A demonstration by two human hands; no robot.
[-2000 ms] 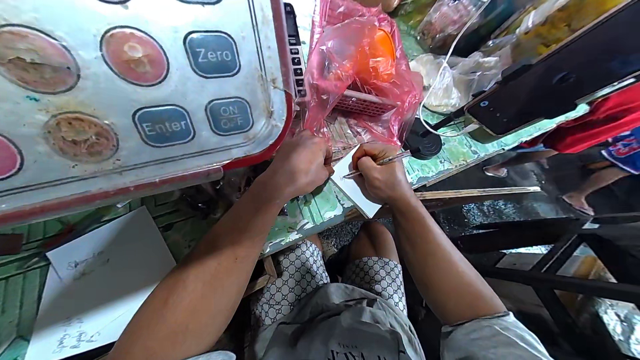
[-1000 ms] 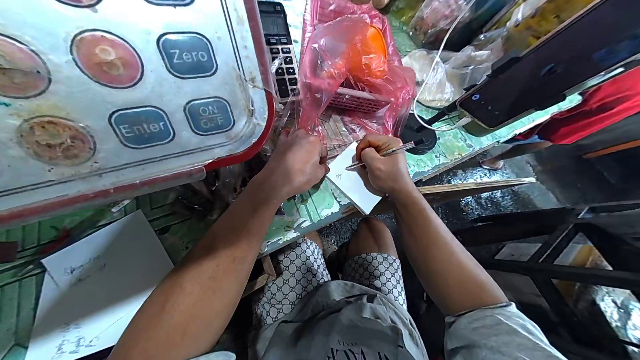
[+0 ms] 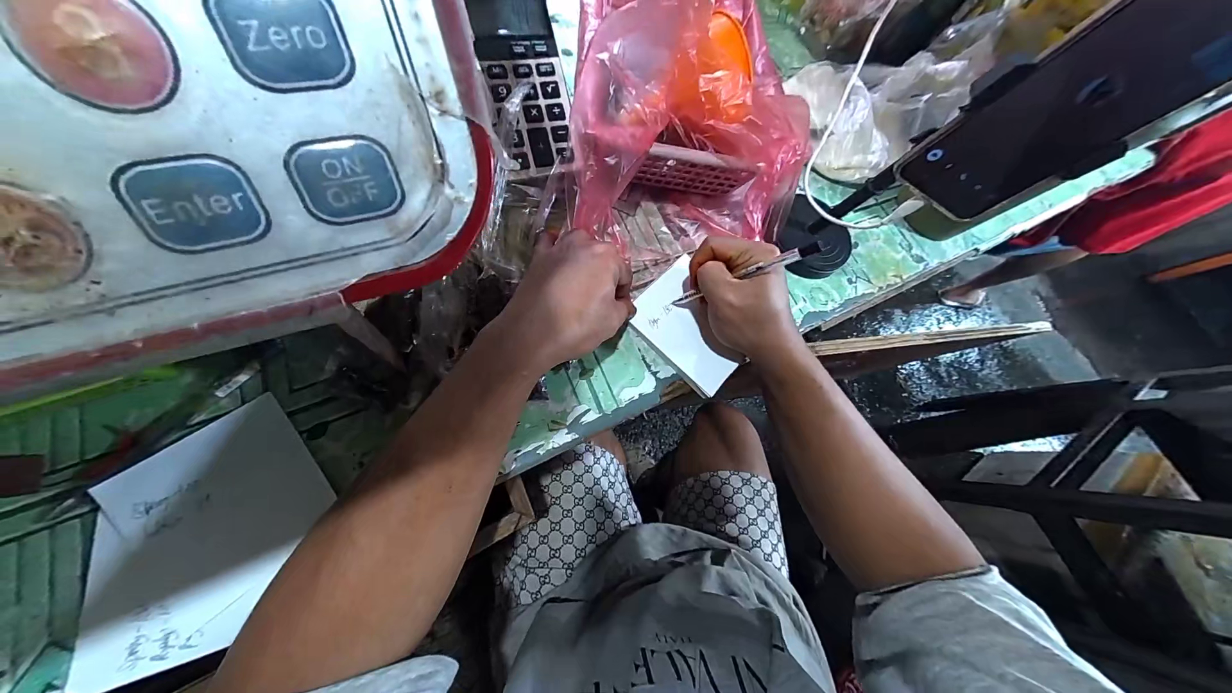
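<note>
My right hand (image 3: 746, 298) grips a slim pen (image 3: 767, 267), its tip against a small white paper pad (image 3: 683, 337) that bears some handwriting. The pad lies at the edge of the worn green table (image 3: 616, 380). My left hand (image 3: 577, 294) is curled beside the pad's left edge, its fingertips at crumpled clear plastic; whether it pinches anything is hidden. Just beyond both hands stands a pink plastic basket (image 3: 688, 169) wrapped in pink film, with an orange plastic item (image 3: 727, 67) in it.
A large scale keypad panel (image 3: 241, 144) fills the upper left. A calculator (image 3: 529, 106) lies behind my left hand. Handwritten sheets (image 3: 207, 539) rest at lower left. A mounted phone (image 3: 1011, 115) with a white cable (image 3: 835, 144) stands at right. A person in red (image 3: 1155, 192) is beyond the table.
A little writing now shows on the pad near the pen tip. My right hand still holds the pen, and my left hand stays beside the pad. The person in red has shifted.
</note>
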